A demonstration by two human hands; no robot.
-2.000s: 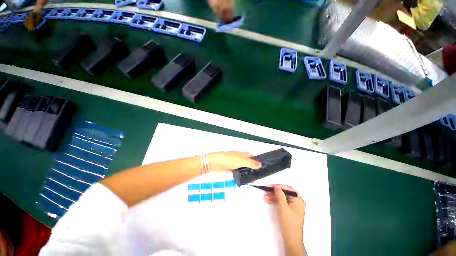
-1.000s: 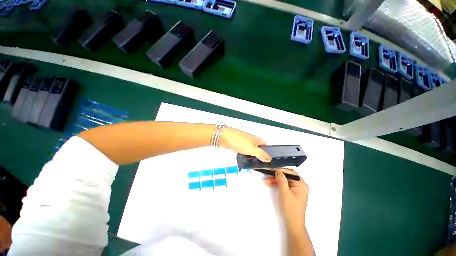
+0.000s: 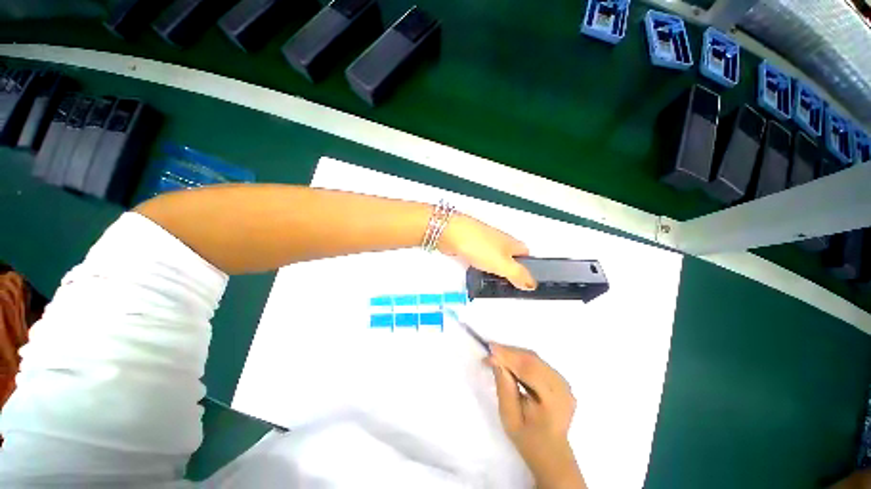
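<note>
My left hand holds the left end of a black housing, which lies on its side on the white work sheet. My right hand holds dark tweezers like a pen, below the housing. The tweezers point up and left, their tips near the right end of the blue film pieces. These pieces lie in two short rows left of the housing. Whether the tips touch a piece cannot be told.
Waiting housings stand grouped at left, beside spare film strips partly behind my left arm. The conveyor belt beyond a pale rail carries more housings and blue frames. A slanting white post crosses at right.
My right hand has moved the tweezers from the housing's left end down and left towards the blue pieces. My left hand still holds the housing, now turned nearly level. The view has shifted downward.
</note>
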